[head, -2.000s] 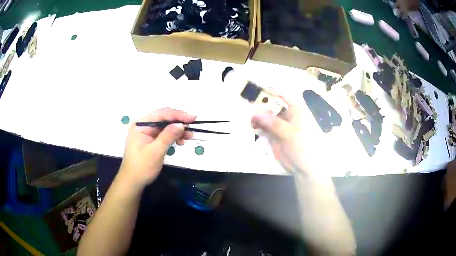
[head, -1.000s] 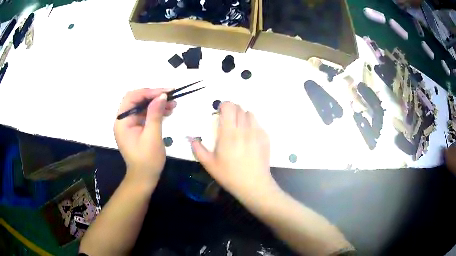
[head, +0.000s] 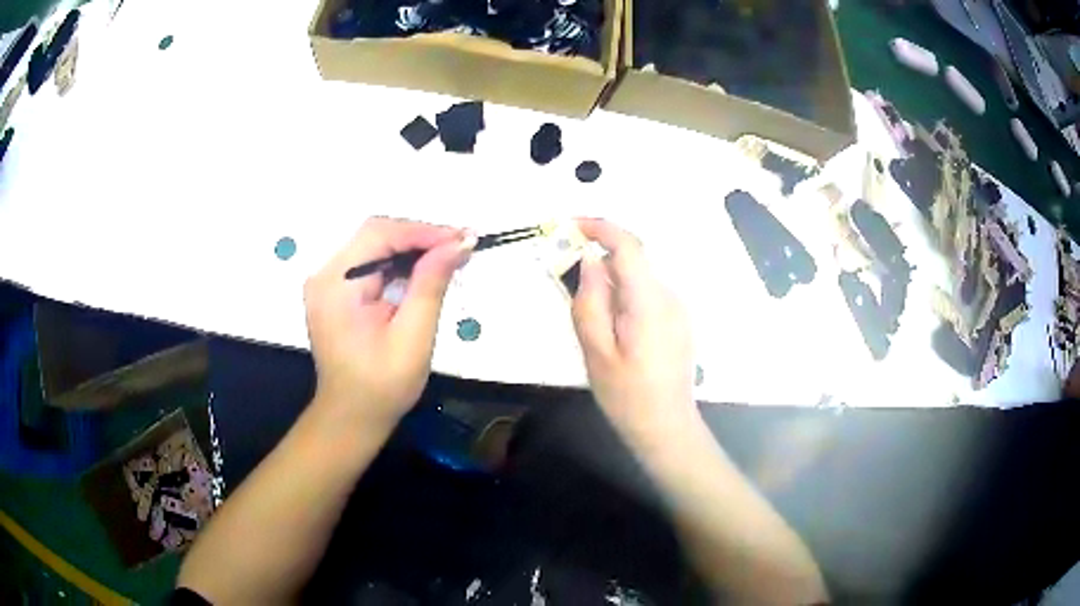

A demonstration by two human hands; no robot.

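Observation:
My left hand [head: 381, 310] holds dark tweezers [head: 409, 258] between thumb and fingers. Their tips point right and meet the end of a beige housing [head: 566, 244]. My right hand [head: 630, 317] holds that housing, partly hidden by the fingers, with a black square area at its lower end. Whether the tweezer tips grip a pad is too small to tell. Square black pads [head: 461, 126] lie below the boxes. Round black pads [head: 546, 143] lie to their right.
The left parts box [head: 462, 64] and right parts box [head: 725, 109] stand at the back. A black housing [head: 771, 244] and a mixed housing pile [head: 965, 260] lie at right. Green dots [head: 469, 329] mark the near side. A lower cardboard box [head: 122, 511] holds pinkish and dark parts.
My right hand has come up from the table with a beige housing in its fingers. The tweezers have moved right and down to meet it. The round pad by my right fingers no longer shows there.

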